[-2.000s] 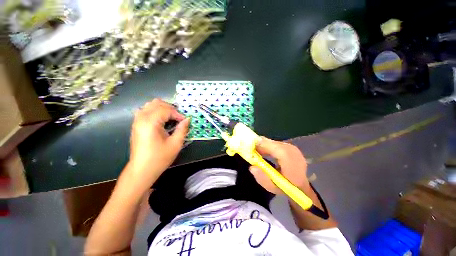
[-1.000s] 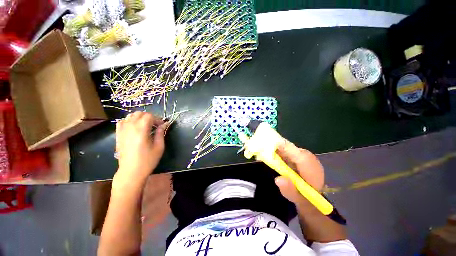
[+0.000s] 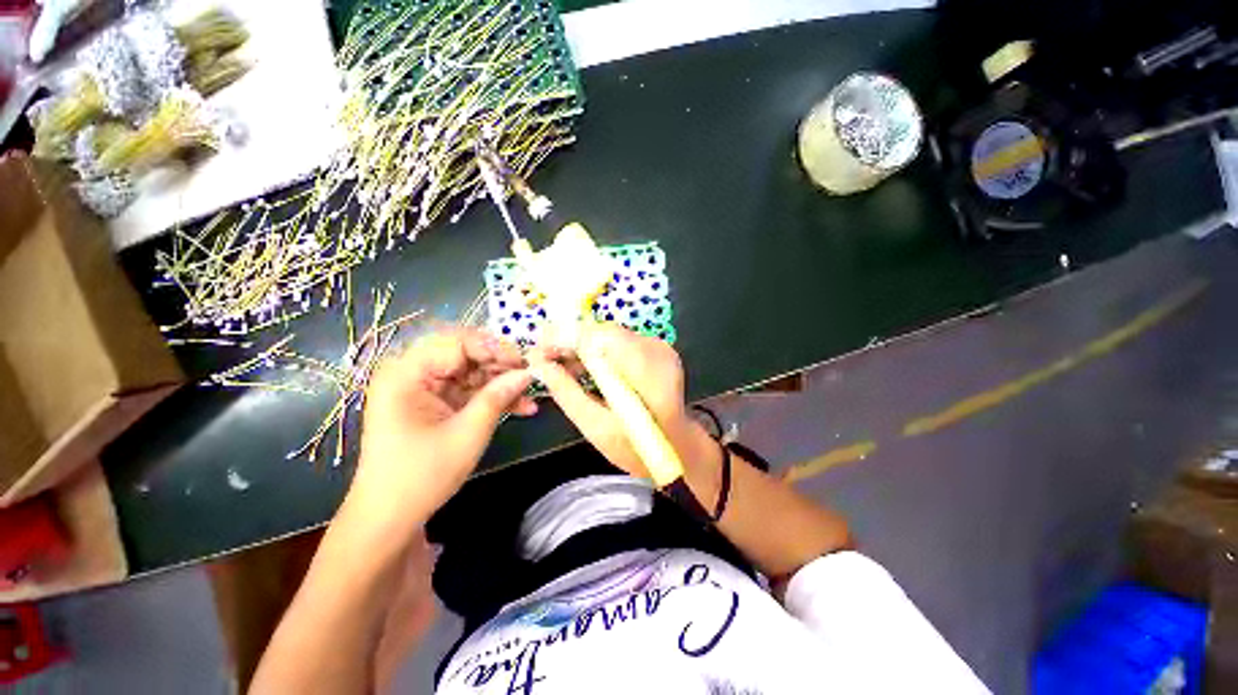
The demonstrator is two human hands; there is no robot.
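Observation:
My right hand (image 3: pixel 631 401) holds the yellow soldering iron (image 3: pixel 627 407), its metal tip pointing up and away over the far side of the panel. The green and white PCB panel (image 3: pixel 638 288) lies in front of me, partly hidden by the iron and my hands. My left hand (image 3: pixel 441 401) is at the panel's near left corner, thumb and finger pinched, fingertips close to my right fingertips. Whether a lead is between them is too small to tell. Lead wires (image 3: pixel 356 373) fan out left of the panel, beyond my left hand.
A loose wire pile (image 3: pixel 448 149) lies over a second green panel (image 3: pixel 550 68) at the upper left. Bundled wires (image 3: pixel 136 102) lie on a white sheet (image 3: pixel 278 116). A cardboard box (image 3: pixel 68 326) is at the left, a round tin (image 3: pixel 858 133) and fan (image 3: pixel 1011 160) at the right.
My left hand has moved from the wires at the left to the panel. My right hand has come in beside it, and the iron's tip now points away, off the panel. The camera view has shifted.

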